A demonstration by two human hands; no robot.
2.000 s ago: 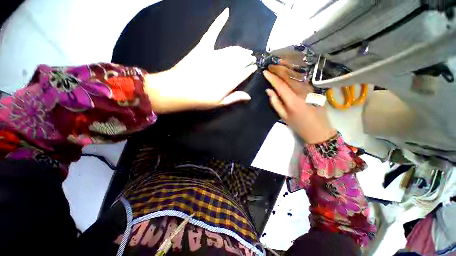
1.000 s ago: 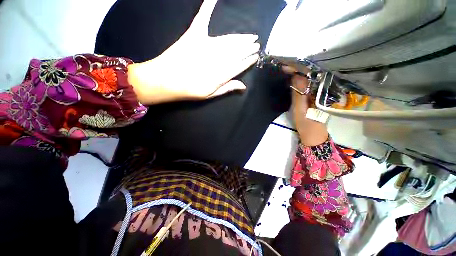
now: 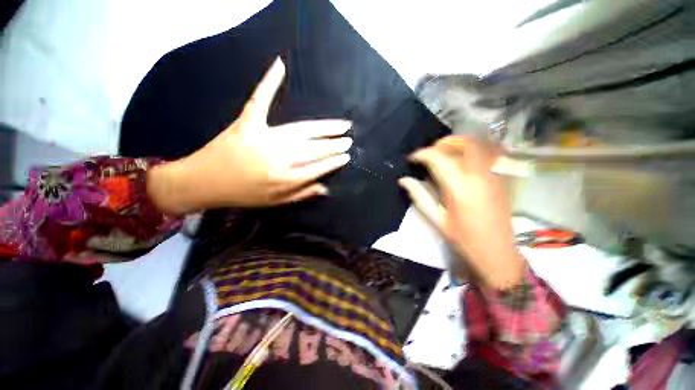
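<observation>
A large black garment panel (image 3: 206, 91) lies on the white table and reaches down to the lap. My left hand (image 3: 267, 160) lies flat on the panel with thumb and fingers spread. A short light mark or thread shows on the cloth between the hands. My right hand (image 3: 465, 190) is blurred at the panel's right edge, thumb and fingers curled close to the cloth; whether they pinch it is unclear. The sewing machine's needle area (image 3: 533, 122) is blurred, just right of the panel.
The grey-white machine head (image 3: 610, 68) fills the upper right. Orange scissor handles (image 3: 579, 138) show blurred behind its guard. Red-orange snips (image 3: 549, 238) lie on the white surface right of my right hand. Cloth heaps (image 3: 655, 358) are at the lower right. A checked apron (image 3: 305, 282) covers the lap.
The panel now lies clear of the needle area, left of the machine. My left hand has moved left and down with it. My right hand has come out from beside the needle to the panel's edge.
</observation>
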